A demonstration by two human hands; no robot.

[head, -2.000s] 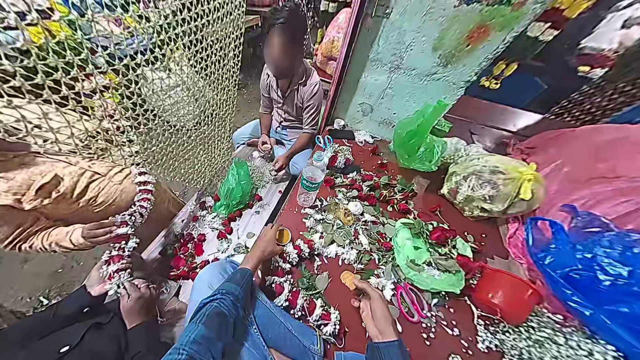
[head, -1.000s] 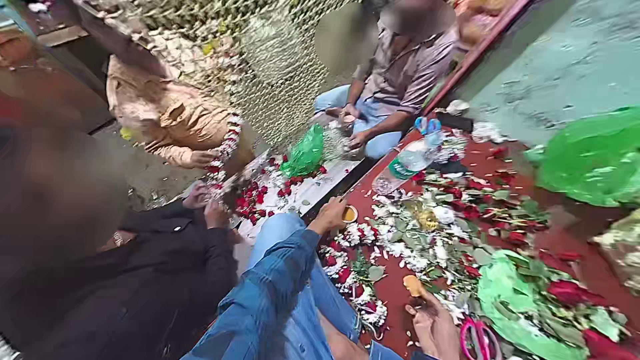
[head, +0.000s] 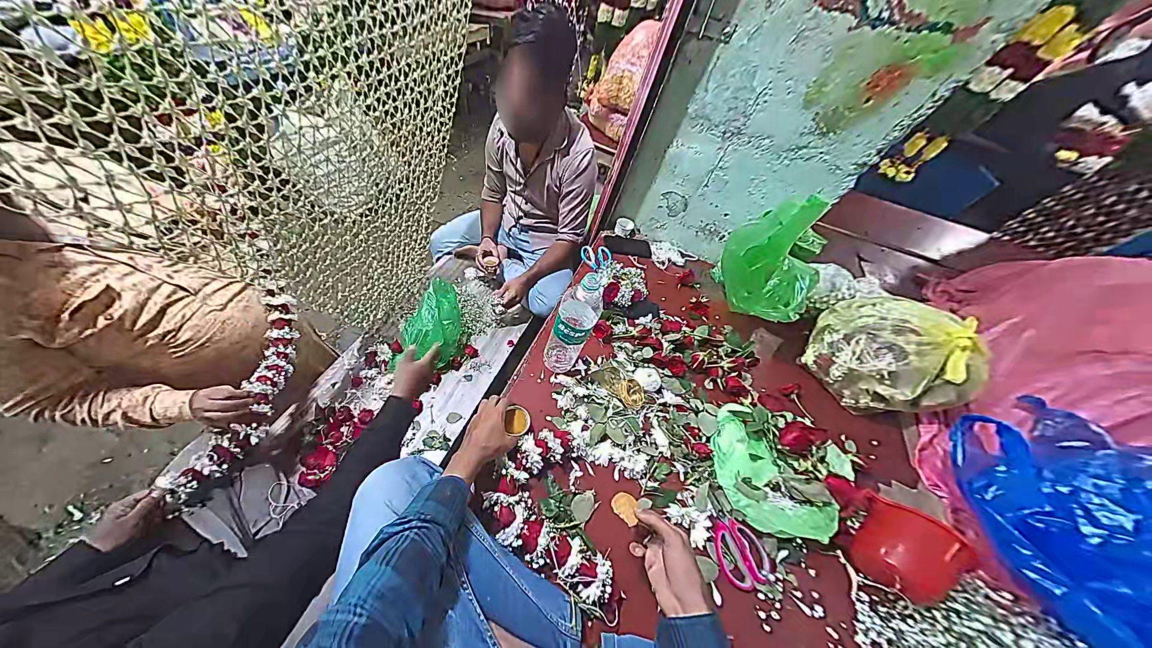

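My left hand [head: 486,436] grips a small cup of brown drink [head: 516,420] above the edge of the red platform. My right hand [head: 670,562] holds a round, golden-brown biscuit [head: 625,508] between thumb and fingers. Just right of that hand lie pink-handled scissors [head: 742,553]. A garland of red roses and white flowers [head: 544,540] runs between my two hands beside my knee. Beyond them are loose red roses [head: 670,364], white flowers and leaves, and a light green plastic bag [head: 765,486]. A clear plastic bottle [head: 573,324] stands near the platform's left edge.
A red bowl [head: 911,547], blue plastic bag [head: 1053,495], tied yellowish bag [head: 895,353] and green bag [head: 772,261] lie right. One person sits ahead. At left, a black sleeve [head: 333,495] reaches to another green bag [head: 434,322]; a person in tan holds a garland [head: 274,360].
The black-sleeved arm beside me has reached forward to the green bag on the white surface. My hands still hold the cup and biscuit. The view swung left, then back right.
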